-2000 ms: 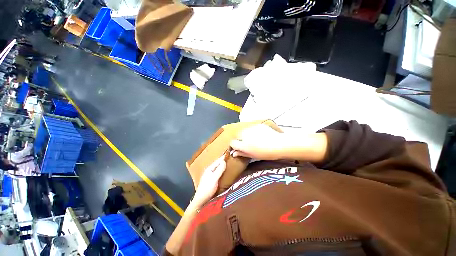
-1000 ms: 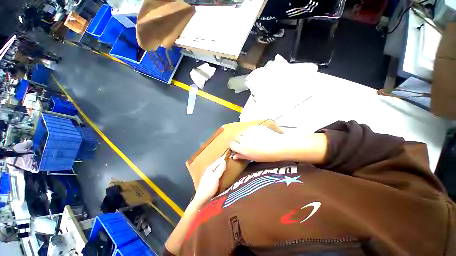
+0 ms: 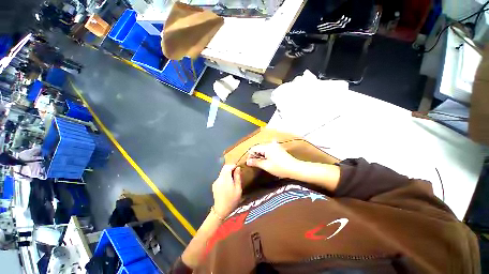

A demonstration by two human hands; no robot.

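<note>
A tan-brown sewn panel point(image 3: 247, 143) is held in front of my brown sweatshirt, beside the white table. A thin dark line runs along its upper side towards the right. My left hand point(image 3: 227, 188) pinches the panel's near edge at the lower left. My right hand point(image 3: 272, 160) is just right of it, with bent fingers closed on the panel at a dark fold. A small dark or shiny spot shows at the right fingertips; I cannot tell if it is a tool. The panel's lower part is hidden by the hands.
A white table point(image 3: 397, 136) bears crumpled white cloth point(image 3: 308, 88) and thin dark threads. Another brown piece point(image 3: 189, 32) hangs over a farther table's corner, above blue crates point(image 3: 179, 72). A person's dark-clothed leg point(image 3: 332, 16) is beyond. White scraps point(image 3: 225, 87) lie by the yellow line.
The view has shifted slightly. The panel has turned and spreads further right under my right wrist. My right hand has opened a little gap from my left hand, and its fingers are posed differently.
</note>
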